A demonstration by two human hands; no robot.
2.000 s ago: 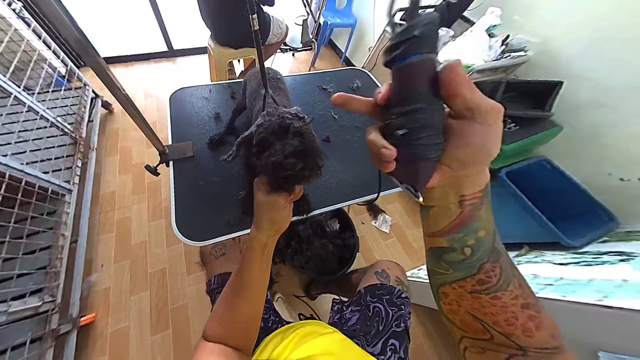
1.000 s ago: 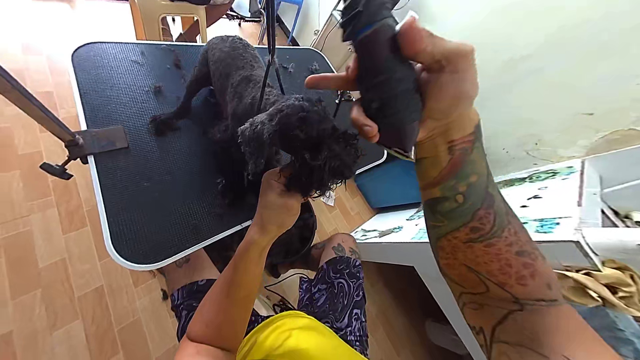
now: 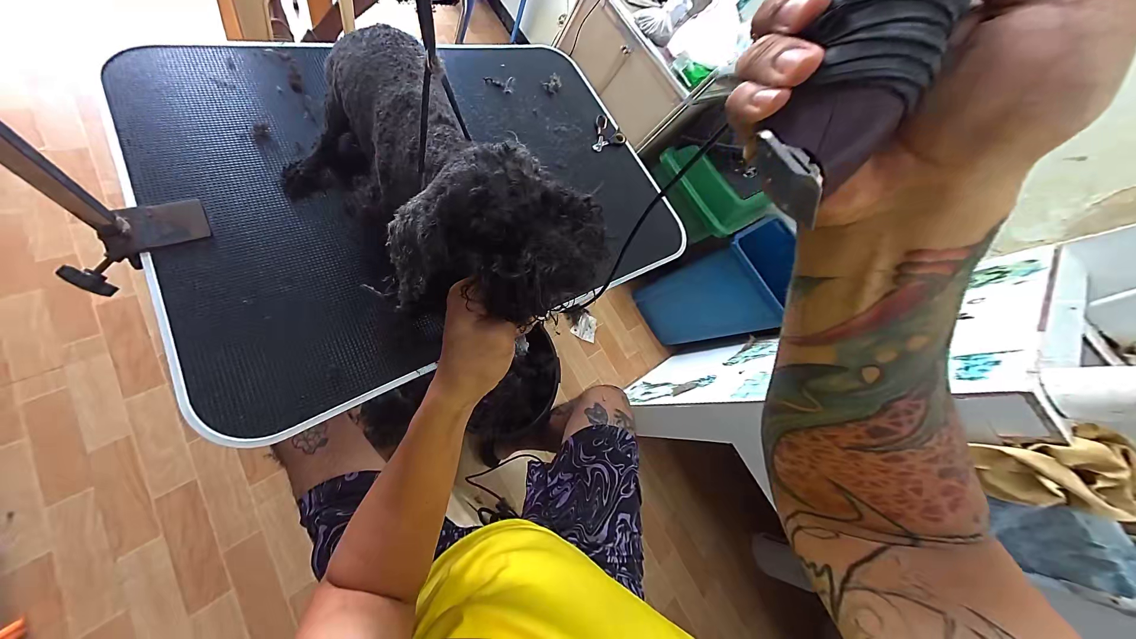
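A dark curly-haired dog point(image 3: 390, 106) stands on the black grooming table point(image 3: 240, 337), its head turned down toward me at the near edge. Under its chin my left hand point(image 3: 477, 342) is closed on the hair of the muzzle. A black strap point(image 3: 426, 98) runs down to the dog's neck. High at the right, my right hand point(image 3: 887, 98) holds an electric hair clipper point(image 3: 848, 124) wrapped in black tape, its metal blade pointing down and left, apart from the dog. Loose tufts of hair point(image 3: 260, 132) lie on the table.
A metal arm with a clamp point(image 3: 160, 226) is fixed at the table's left edge. Below the near edge sits a round black container point(image 3: 532, 382) of hair. Blue point(image 3: 710, 297) and green bins point(image 3: 710, 191) stand at the right, beside a white counter point(image 3: 692, 382). A cord hangs near the table's right edge.
My right hand with the clipper has risen toward the upper right and come nearer the camera; the blade now faces me. My left hand still holds the dog's muzzle. The view has shifted.
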